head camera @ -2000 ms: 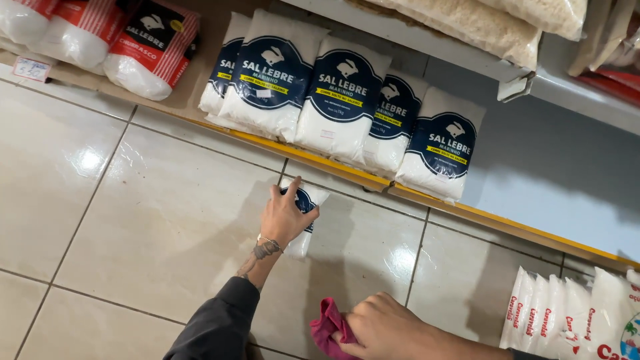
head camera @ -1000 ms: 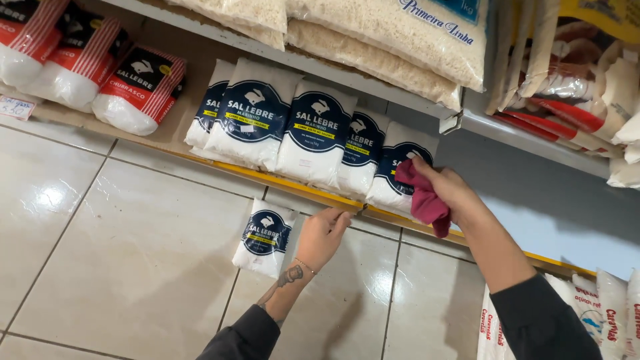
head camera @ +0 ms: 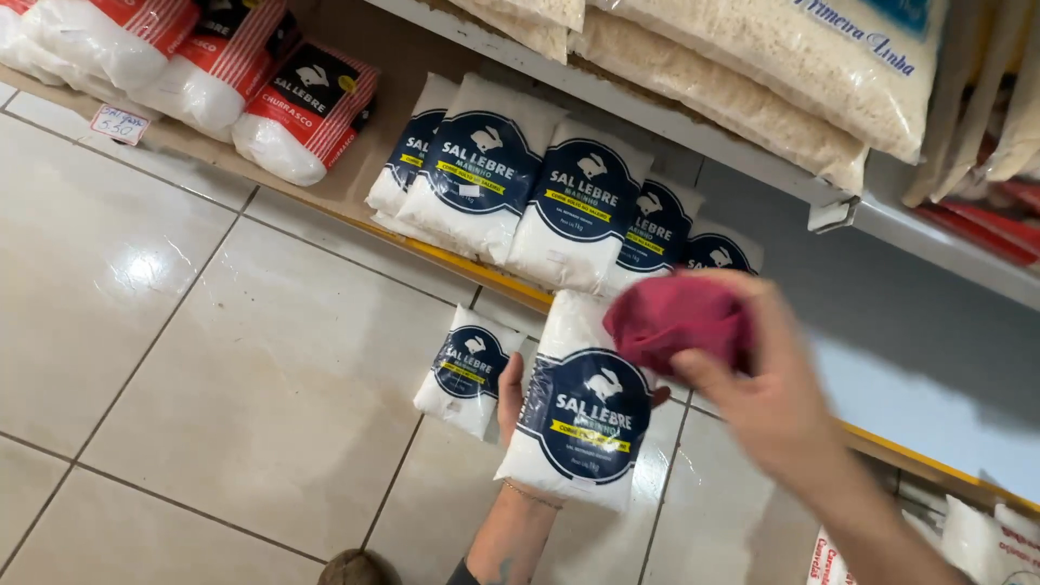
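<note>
My left hand (head camera: 510, 398) holds a white and navy bag of salt (head camera: 587, 406) from beneath, thumb along its left edge; most of the fingers are hidden behind the bag. A crumpled magenta cloth (head camera: 682, 323) is in my right hand (head camera: 751, 366), over the upper right corner of that bag; the hand is a little blurred. Another salt bag (head camera: 470, 372) lies on the tiled floor just left of my left hand. Several like bags (head camera: 578, 203) lean in a row on the low shelf above the hands.
Red and black salt packs (head camera: 307, 114) sit on the shelf at the upper left, above a handwritten price tag (head camera: 119, 124). Large bags of pale grain (head camera: 731, 81) rest on the upper shelf, whose metal edge (head camera: 699, 134) overhangs the row. White packs (head camera: 971, 536) stand at the lower right.
A second ago my left hand was empty by the shelf edge; now it holds a salt bag over the floor. My right hand with the cloth has moved from the shelf's rightmost bag to this held bag.
</note>
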